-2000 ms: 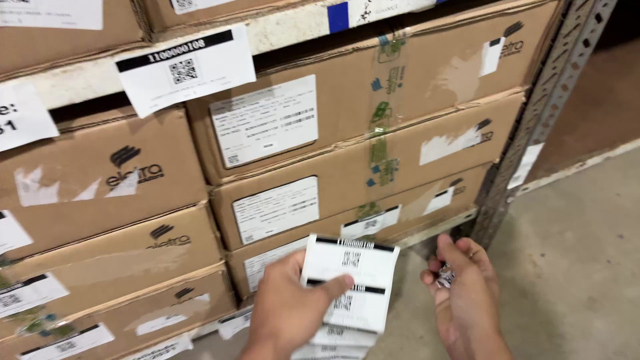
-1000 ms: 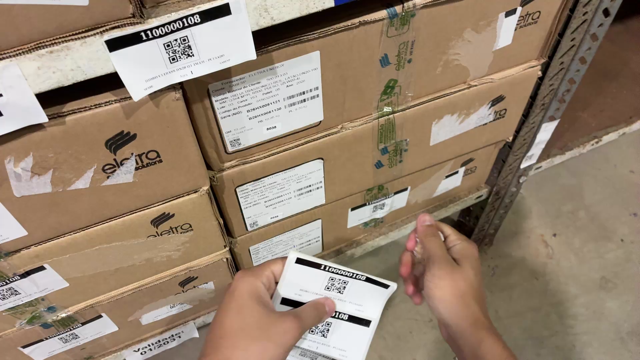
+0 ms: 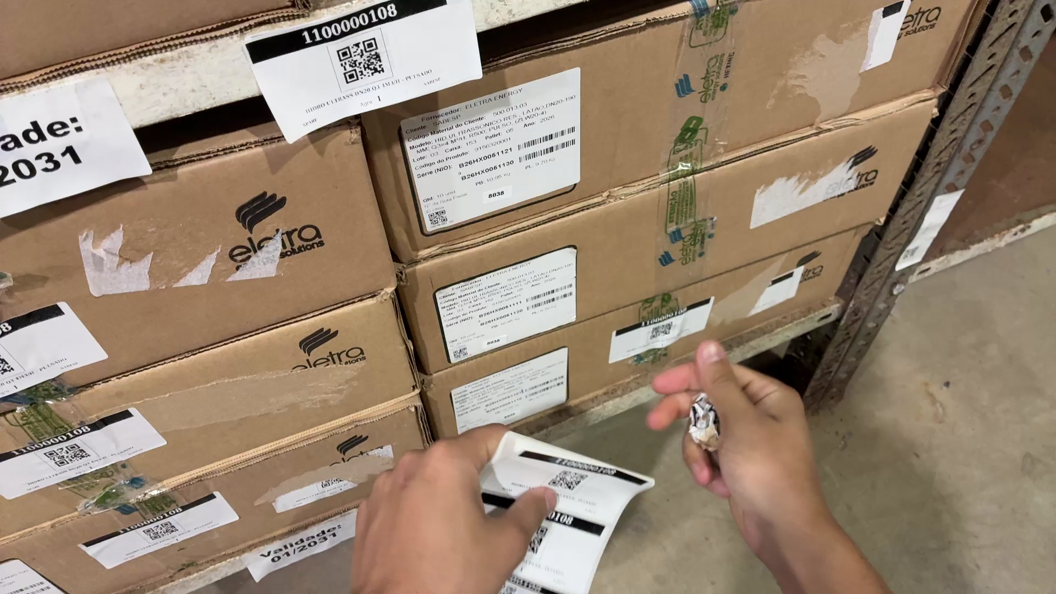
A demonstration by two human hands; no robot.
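Note:
My left hand holds a strip of white printed labels between thumb and fingers, low in the centre, and the strip's top edge curls. To its right, my right hand has a crumpled ball of paper held against the palm by the curled lower fingers. Its thumb and index finger point up, near the lowest cardboard box of the right stack. That box bears a white label with a black band and a printed code, stuck partly over clear tape.
More cardboard boxes are stacked at left, several with torn paper remnants. A white shelf beam crosses above, with a hanging label. At right stands a perforated metal shelf upright, beside concrete floor.
The view has come closer to the boxes. My left hand keeps hold of the label strip, whose top edge now curls more. My right hand's thumb and index finger have lifted from the curled lower fingers.

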